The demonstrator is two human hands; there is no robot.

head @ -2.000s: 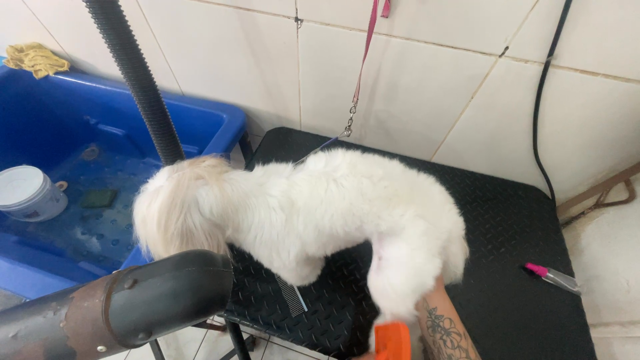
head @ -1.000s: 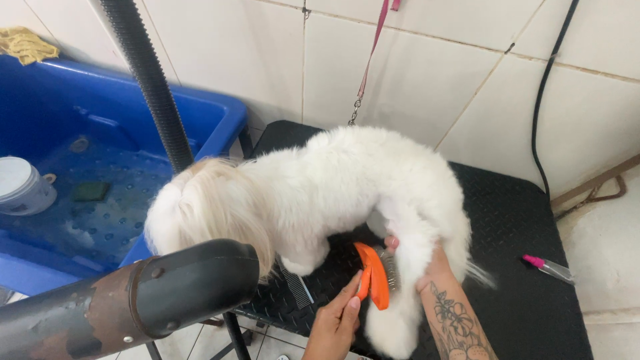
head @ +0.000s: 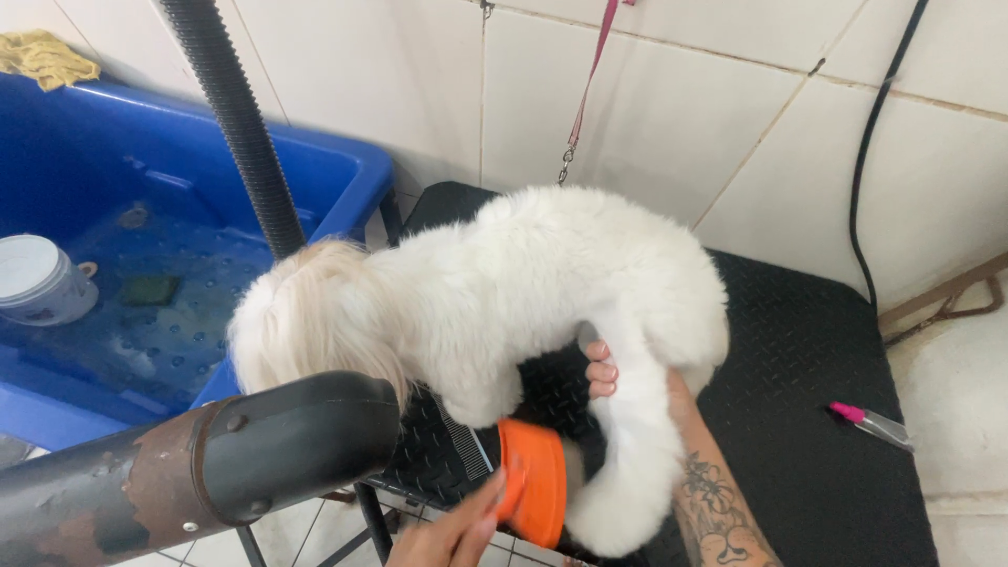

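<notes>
A white long-haired dog (head: 551, 260) stands on a black textured grooming table (head: 803, 370), its head at the left. My left hand (head: 461, 524), at the bottom centre, is closed on an orange slicker brush (head: 543, 480). The brush is beside the lower part of a hind leg (head: 634, 441); whether its bristles touch the fur cannot be told. From the right, my right hand (head: 602, 370) reaches behind that leg and grips its upper part, fingertips showing on the near side. A metal comb (head: 463, 441) lies on the table under the dog.
A blue tub (head: 354, 169) at the left holds a white bucket (head: 47, 279) and a green sponge (head: 150, 290). A black ribbed hose (head: 240, 126) and a thick black pipe (head: 299, 449) stand before the dog. A pink leash (head: 596, 71) hangs behind; a pink-capped bottle (head: 870, 421) lies right.
One second ago the brush was against the hind leg higher up; my left hand has since moved down with it, toward the paw. My right hand still grips the leg.
</notes>
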